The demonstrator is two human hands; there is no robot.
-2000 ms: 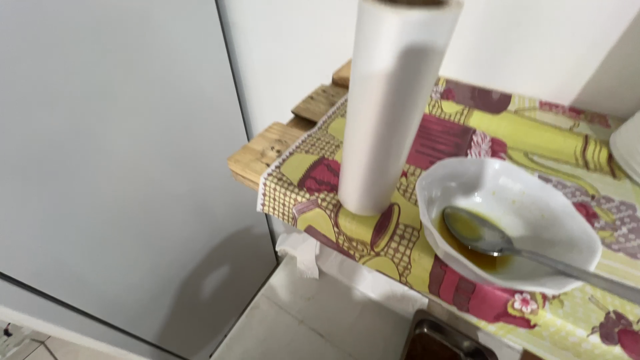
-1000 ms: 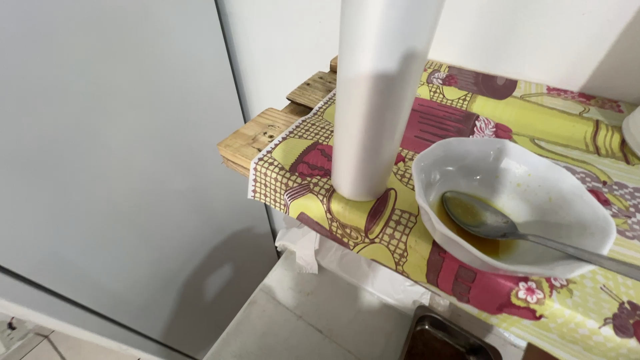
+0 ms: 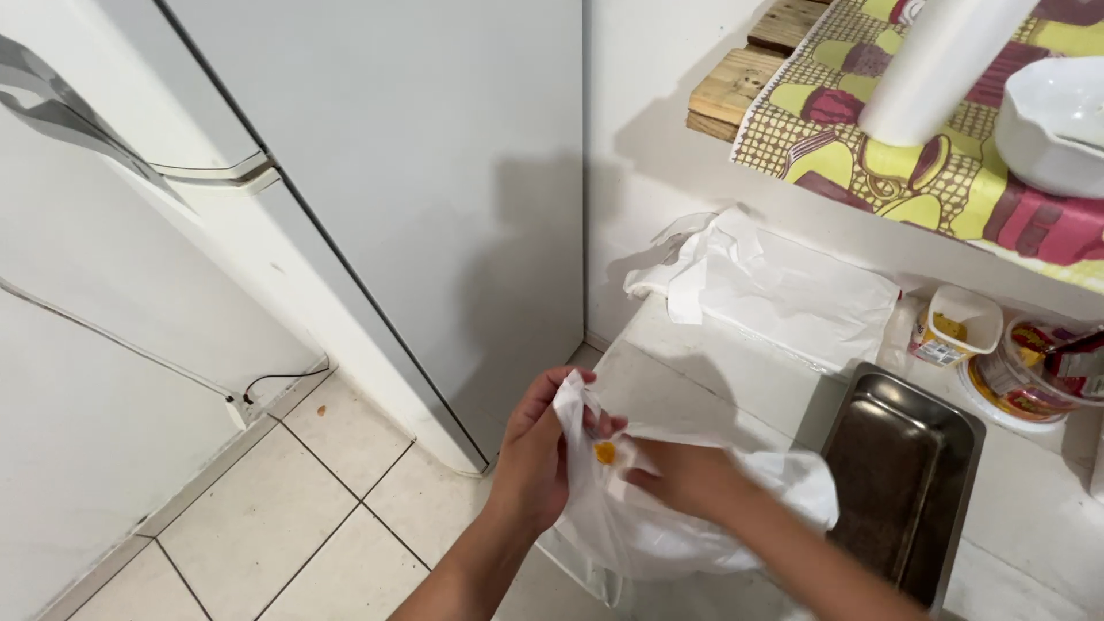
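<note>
My left hand [image 3: 536, 448] grips the gathered top of a thin white plastic bag [image 3: 655, 539] above the counter's left edge. Against the bag's upper part is my right hand [image 3: 681, 479], blurred, its fingers pinching or touching the plastic; which of the two I cannot tell. Between the hands a small orange-yellow spot [image 3: 605, 453] shows on or through the plastic. The bag's lower part spreads over the counter beneath my right forearm, and its contents are hidden. Just right of it lies a dark metal baking pan [image 3: 897, 492].
White crumpled bags [image 3: 776, 285] lie at the counter's back. Open plastic tubs [image 3: 962, 319] stand behind the pan. Above, a wooden shelf [image 3: 733, 90] with a patterned cloth [image 3: 828, 164] bears a white roll [image 3: 940, 78] and a white bowl [image 3: 1056, 129]. A refrigerator [image 3: 414, 172] stands at left.
The view has swung down and left. Both my hands and the white plastic bag between them are now in sight; neither earlier frame shows my hands.
</note>
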